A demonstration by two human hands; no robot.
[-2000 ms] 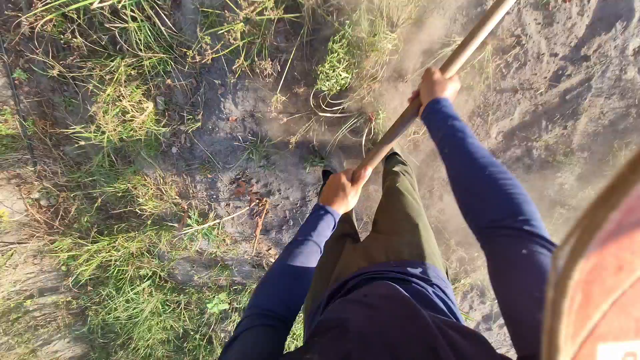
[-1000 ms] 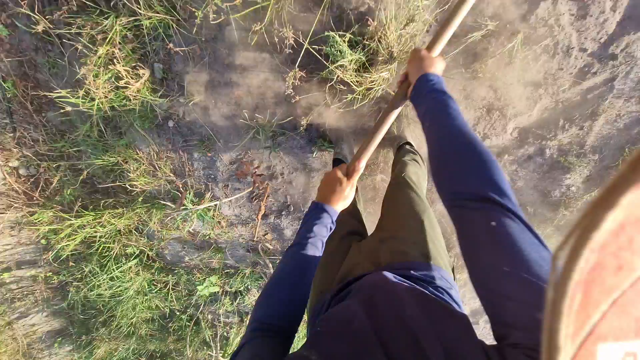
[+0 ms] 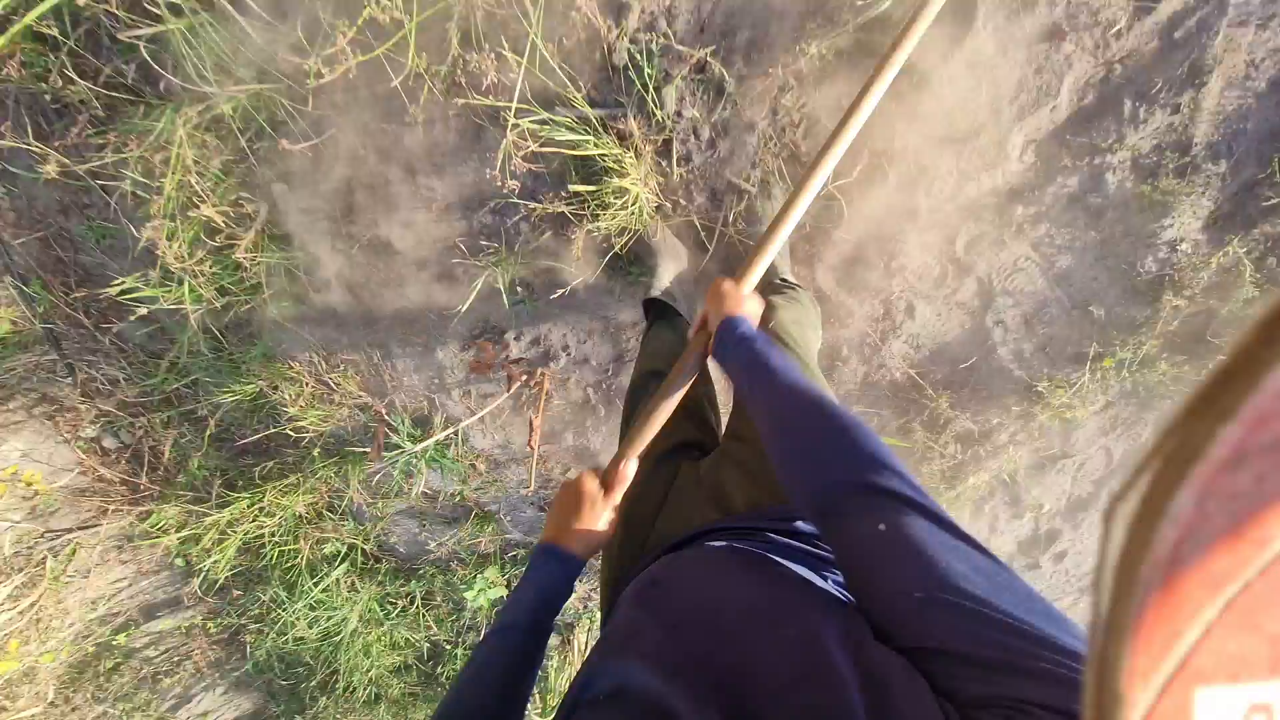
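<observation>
A long wooden handle (image 3: pixel 830 155) runs slantwise from my waist up past the top edge; whatever is at its far end is out of view. My left hand (image 3: pixel 588 505) is closed around its lower end, beside my left thigh. Higher on the same handle, my right hand (image 3: pixel 730 303) grips it in front of my knees. Beyond my feet a tuft of grass (image 3: pixel 615 175) stands in loose soil, partly veiled by dust.
Green and dry grass (image 3: pixel 330 590) covers the ground at left. A thin dry stick (image 3: pixel 538 430) and brown leaves lie left of my legs. Dusty bare soil (image 3: pixel 1010 280) spreads to the right. A reddish cap brim (image 3: pixel 1200 560) blocks the lower right corner.
Both hands have come down toward my body with the handle, the right hand from well out in front to near my knees. More dust hangs around the grass and my feet.
</observation>
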